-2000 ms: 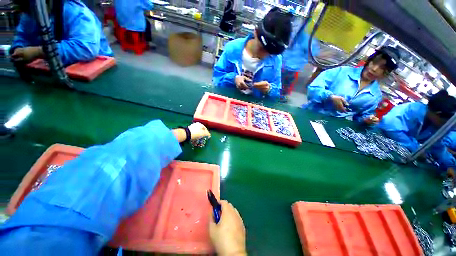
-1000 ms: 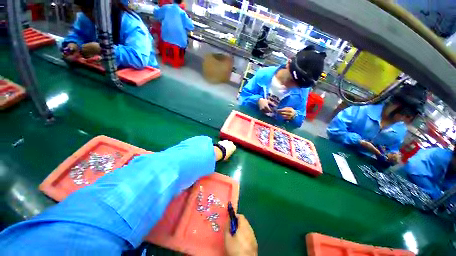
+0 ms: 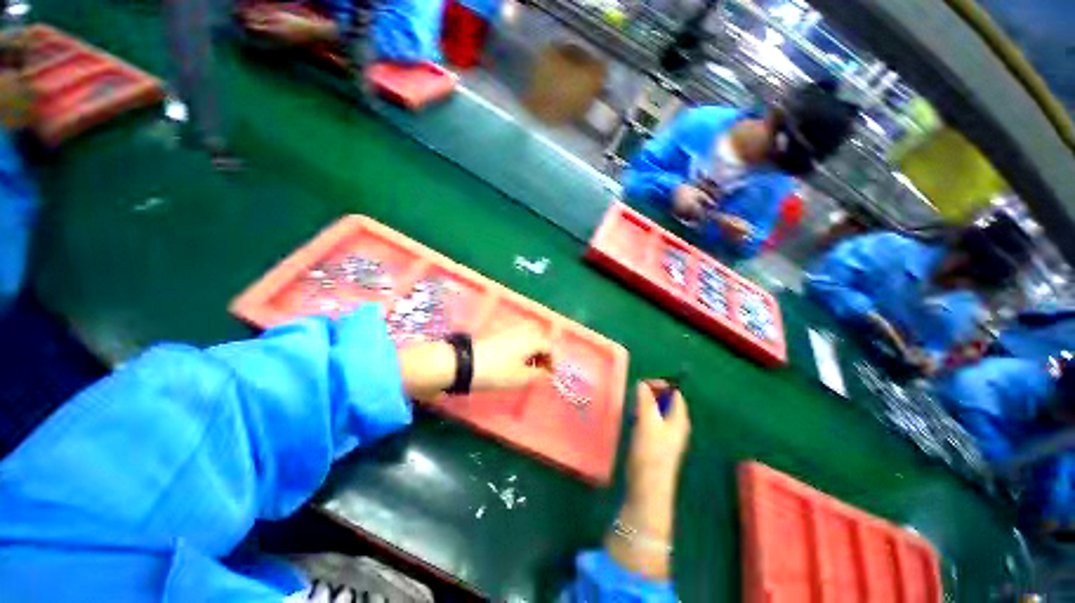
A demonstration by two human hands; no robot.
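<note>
An orange-red compartment tray [image 3: 277, 283] lies in front of me, with silvery small components [image 3: 354, 273] loose in its left pockets and more in its right pocket. My left hand [image 3: 501, 359] reaches over the tray from the left, fingertips down at the parts in the right pocket. The frame is blurred and I cannot tell whether the fingers hold a part. My right hand [image 3: 660, 430] is just right of the tray, above the green surface, closed around dark blue nippers [image 3: 666, 398]. Most of the handles are hidden in the hand.
Cut scraps [image 3: 505, 492] lie before the tray's front edge, and silvery bits [image 3: 531, 265] behind it. A second tray [image 3: 764, 518] is at the lower right. Across the bench are a filled tray [image 3: 613, 236], a white strip [image 3: 828, 360], heaps of parts [image 3: 914, 412] and several people in blue smocks.
The view has shifted, showing more of the near edge. My left hand has come back from beyond the tray to its right pocket. My right hand still holds the nippers.
</note>
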